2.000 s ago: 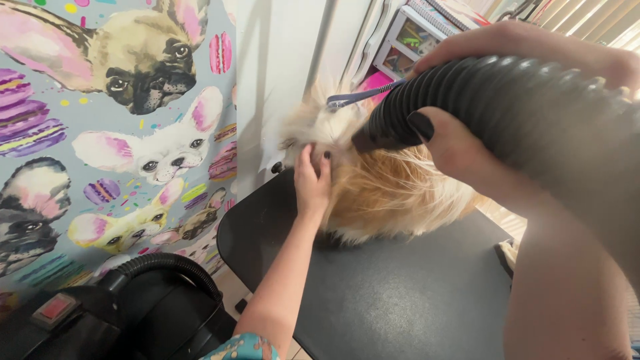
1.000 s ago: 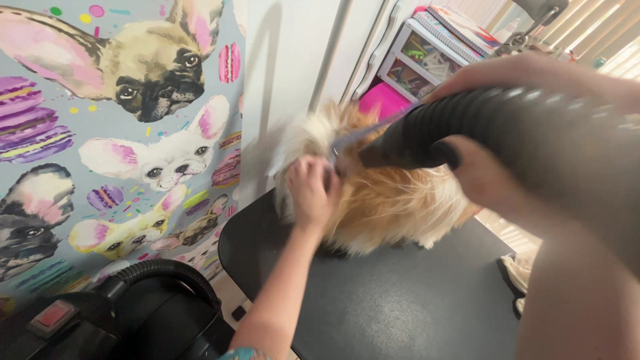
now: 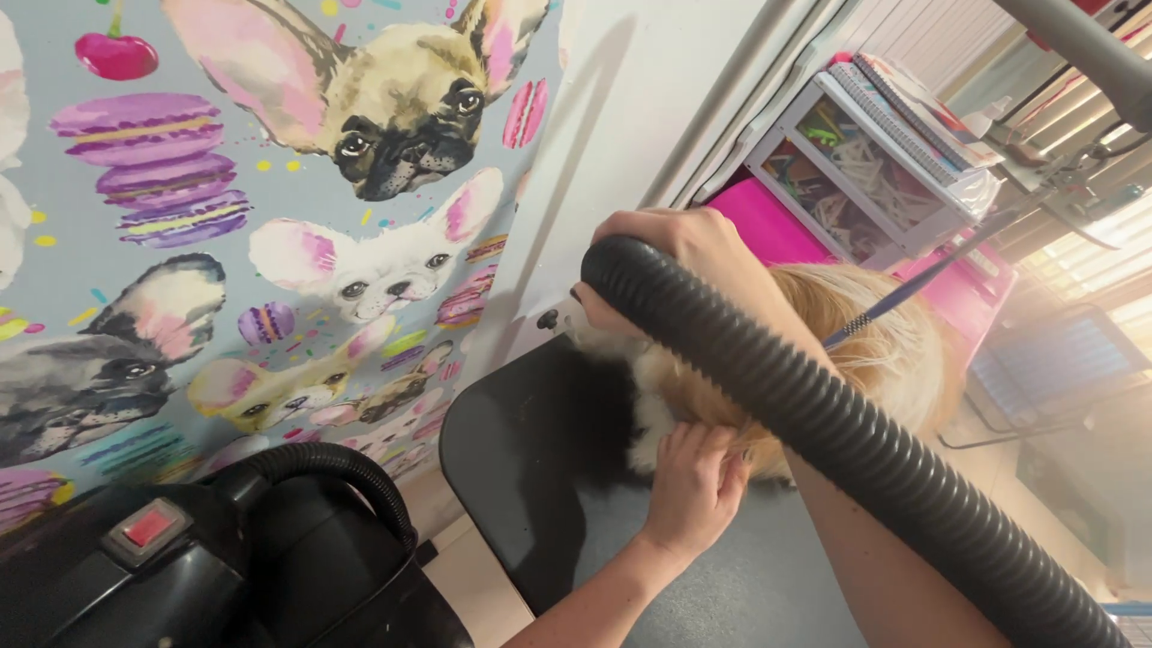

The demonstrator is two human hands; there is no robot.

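A long-haired tan and white dog (image 3: 864, 351) stands or sits on a black grooming table (image 3: 513, 441); its face is hidden. My right hand (image 3: 666, 243) grips the end of a black corrugated dryer hose (image 3: 810, 414) above the dog, near the table's far left side. The hose runs down to the lower right corner, over my right forearm. The nozzle is hidden. My left hand (image 3: 697, 477) lies at the dog's lower side with its fingers bent into the fur; whether it grips fur is unclear. A blue-grey strap (image 3: 918, 279) reaches the dog from the upper right.
A black dryer body (image 3: 297, 558) with a red switch stands at the lower left. The wall bears a French bulldog print. Behind the dog are a clear-fronted drawer unit (image 3: 837, 171) with notebooks on top, a pink bin, and a metal arm (image 3: 1089, 63) at the upper right.
My right hand has moved the hose end to the far side of the dog, its forearm now crossing over the dog. My left hand has moved from the dog's head area to its lower side.
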